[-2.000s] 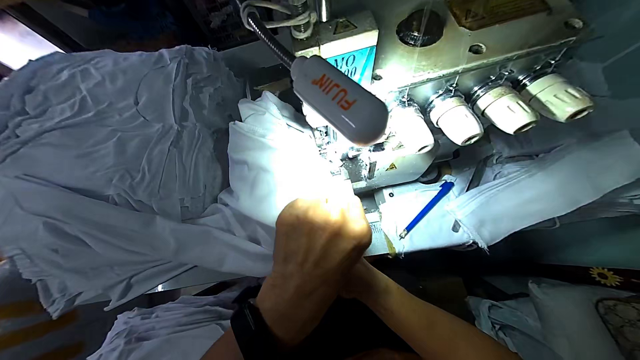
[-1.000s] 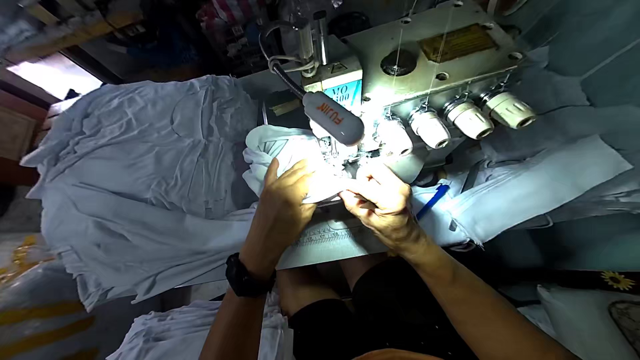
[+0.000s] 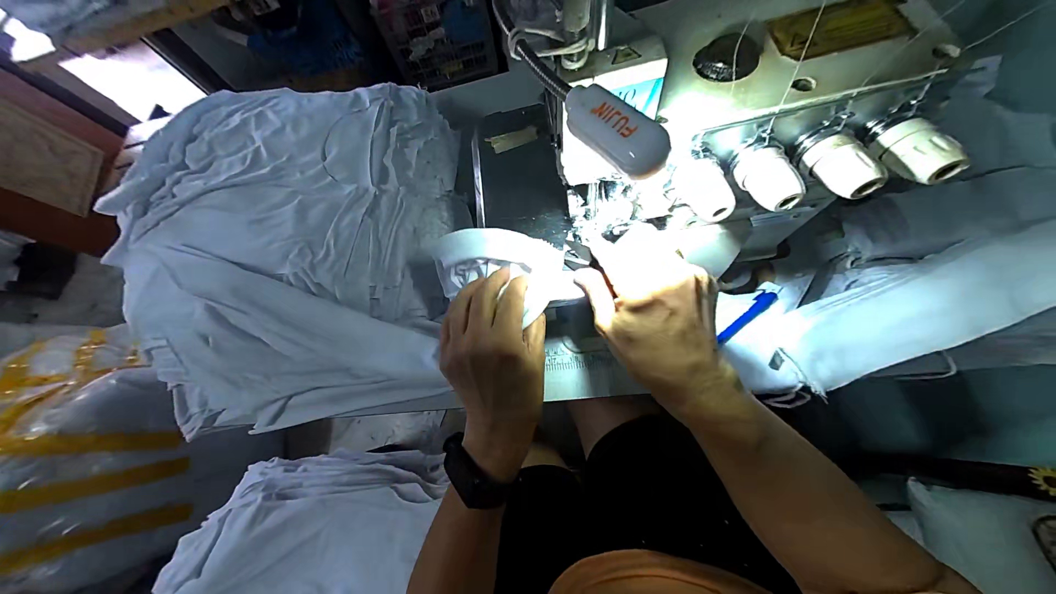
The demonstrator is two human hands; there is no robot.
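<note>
An overlock sewing machine (image 3: 742,91) stands at the upper right, with a row of white tension dials and a small lamp (image 3: 619,132) over its needle area. My left hand (image 3: 495,355) grips a white fabric piece (image 3: 499,256) whose curved, folded edge stands up left of the needle area. At the same fabric's right end, close under the needle area, my right hand (image 3: 652,305) pinches it between thumb and fingers. A small metal tip, perhaps of scissors or tweezers, shows beside the right fingers; what it belongs to is hidden. Glare washes out the presser foot.
A large pile of white fabric (image 3: 280,231) lies left of the machine, another stack (image 3: 313,528) below the table edge. Right of my hand are a blue pen-like tool (image 3: 747,318) and a long white cloth strip (image 3: 924,305). A taped plastic bag (image 3: 91,462) sits lower left.
Two seconds ago my hands were close together below the lamp; now they are apart, with the fabric between them. The fabric's curved edge now stands up left of the needle area. The view has shifted.
</note>
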